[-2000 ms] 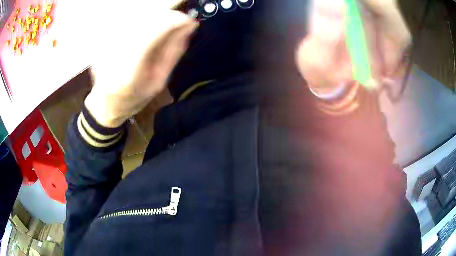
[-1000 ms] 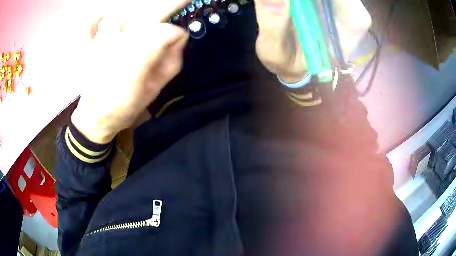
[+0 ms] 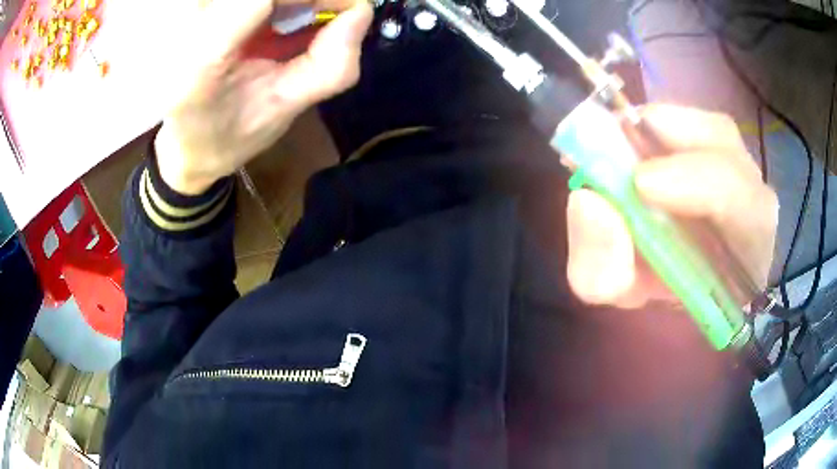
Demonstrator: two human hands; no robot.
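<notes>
My right hand (image 3: 684,206) is closed around the green handle of the soldering iron (image 3: 665,247). Its metal shaft points up and left, with the thin solder feed tube (image 3: 560,38) beside it. The iron's tip is cut off by the top edge. My left hand (image 3: 266,87) is at the upper left with fingers bent together; a thin yellow piece (image 3: 326,16) shows between its fingertips. Several round black parts with shiny centres (image 3: 425,20) sit in a row at the top edge, between the hands. Small orange-yellow components (image 3: 57,41) lie in a loose pile at far left.
A red plastic stool (image 3: 87,266) stands at lower left. Cardboard boxes (image 3: 64,412) are below it, and an open carton (image 3: 275,197) is under the bench edge. Black cables (image 3: 812,183) hang at the right. Trays with dark parts (image 3: 817,403) are at lower right.
My right hand has turned and moved lower and to the right, so the iron's shaft now shows. My left hand's fingers are more spread in view, with the yellow piece visible. The view has shifted.
</notes>
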